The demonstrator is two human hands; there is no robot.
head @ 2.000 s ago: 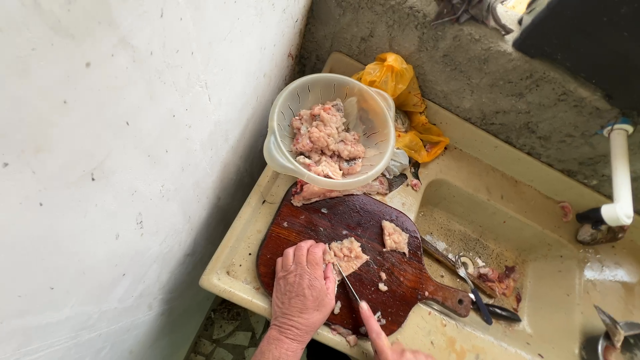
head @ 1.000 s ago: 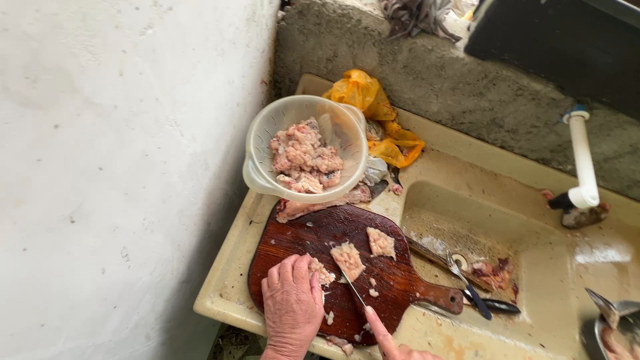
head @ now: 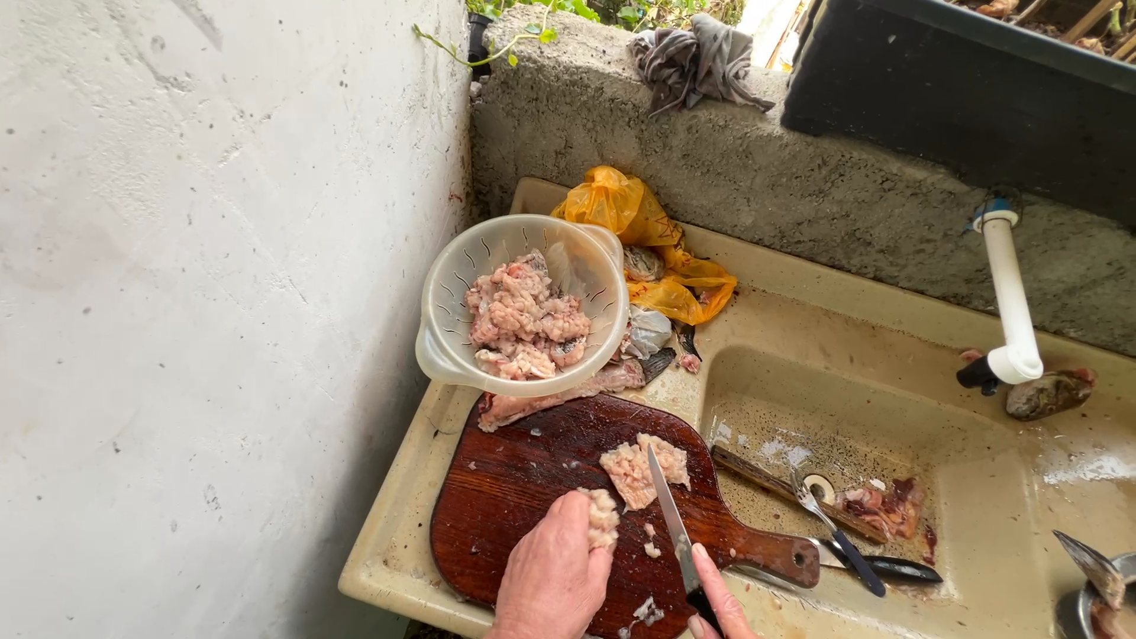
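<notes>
A dark wooden cutting board (head: 541, 497) with a handle lies on the sink's ledge. My left hand (head: 555, 568) is closed around a piece of pale pink chopped flesh (head: 602, 517) at the board's middle. In my right hand (head: 723, 599), at the lower edge, is a knife (head: 672, 515) with a black handle; its tip touches flat pieces of scored flesh (head: 632, 475) on the board. Small scraps lie near the blade. Behind the board stands a translucent plastic colander (head: 435, 342) holding a heap of the same flesh. A long strip of flesh (head: 568, 397) lies between colander and board.
The beige sink (head: 754, 373) holds a wooden stick (head: 781, 488), a fork (head: 834, 532), a second knife (head: 896, 570) and reddish scraps (head: 887, 508). A yellow plastic bag (head: 621, 209) sits behind the colander. A white pipe (head: 1009, 284) hangs at right, above a metal pot (head: 1087, 608). A white wall rises at left.
My left hand has taken up a piece of flesh that lay on the board. The two flat pieces, apart a second ago, now lie together, with the knife tip at them.
</notes>
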